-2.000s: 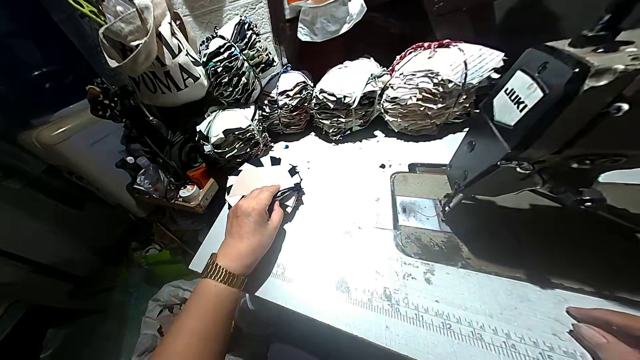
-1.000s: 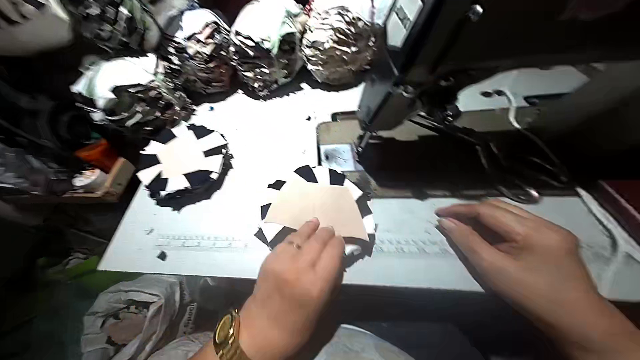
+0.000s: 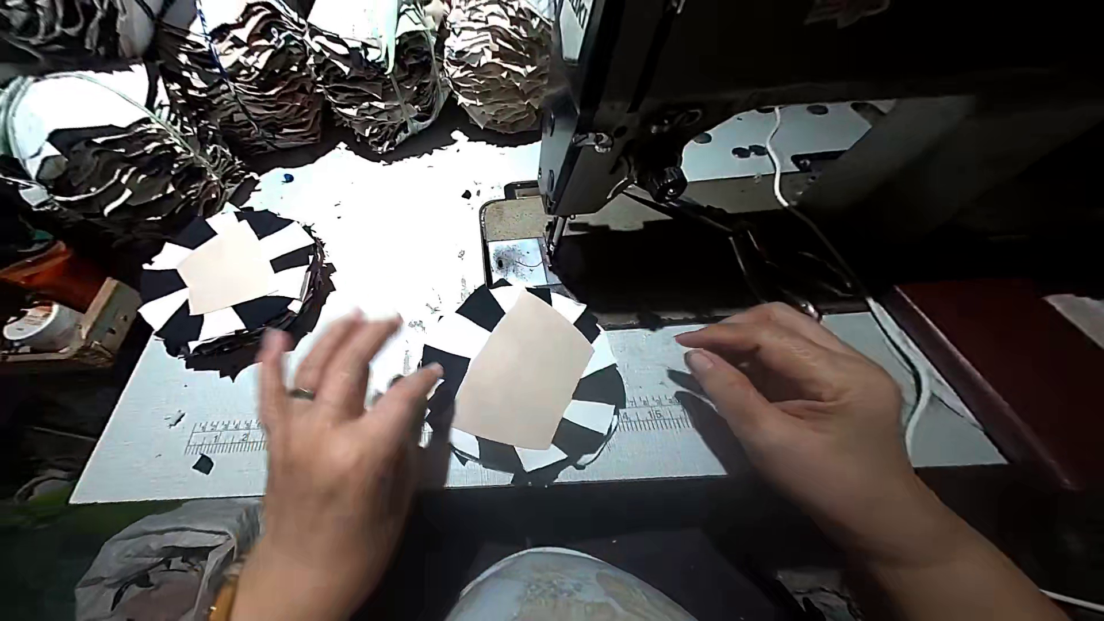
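A round piece of black and white fabric strips (image 3: pixel 591 417) lies flat near the table's front edge, with a cream fabric patch (image 3: pixel 526 375) on top. To its left, my left hand (image 3: pixel 341 423) is raised with fingers spread, holding nothing, its thumb near the round's edge. On the other side my right hand (image 3: pixel 802 388) hovers with thumb and forefinger apart and nothing between them. A stack of similar rounds (image 3: pixel 185 330) sits at the left, also topped by a cream patch (image 3: pixel 227 270). Behind the front round is the sewing machine's needle plate (image 3: pixel 517 261).
The black Juki sewing machine (image 3: pixel 569 112) stands at the back right, a white cord (image 3: pixel 779 164) hanging by it. Tied fabric bundles (image 3: pixel 129 172) line the back left. A printed ruler (image 3: pixel 226 435) runs along the table front. A dark red object (image 3: pixel 1009 371) is at right.
My left hand has lifted off the front round and moved left of it, its fingers now spread. Two seconds ago it was at the left stack. The view has shifted closer to the table.
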